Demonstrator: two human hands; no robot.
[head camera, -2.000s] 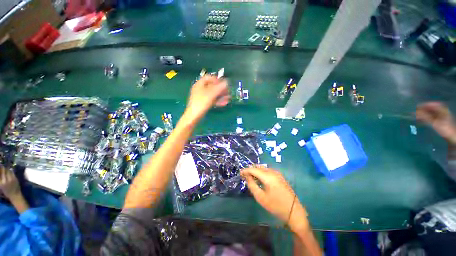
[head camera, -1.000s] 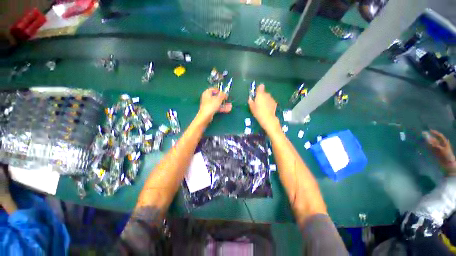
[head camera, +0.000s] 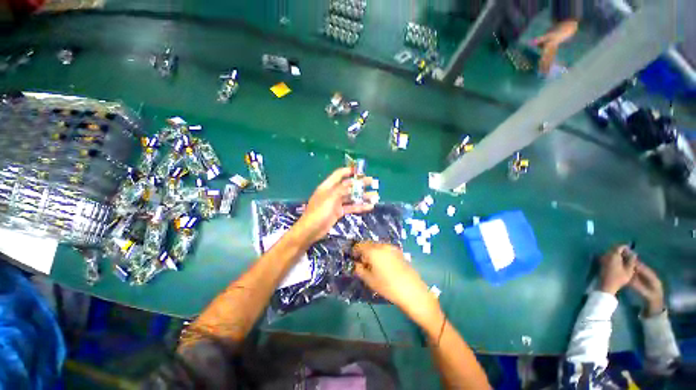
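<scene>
My left hand (head camera: 336, 199) holds a small electronic unit (head camera: 357, 181) upright in its fingertips, above the far edge of the parts bag. My right hand (head camera: 379, 265) is over the clear plastic bag (head camera: 313, 288) of black parts, fingertips bent down onto it. Whether the fingers hold a dark part is too small to tell. The bag lies flat, with a white label at its left, partly behind my left forearm. A heap of similar units (head camera: 156, 217) lies to the left.
Blister trays (head camera: 53, 167) are at far left. White squares (head camera: 423, 228) and a blue tray (head camera: 521, 245) lie right of the bag. Units and a yellow tag (head camera: 281, 90) lie on the belt (head camera: 191, 87). A slanting post (head camera: 549, 91) stands right. Another person's hands (head camera: 629, 270) are at right.
Both hands have come back from the belt toward me. The left now holds a unit near the bag; the right has moved down onto the bag. Two units lie on the belt where my hands were.
</scene>
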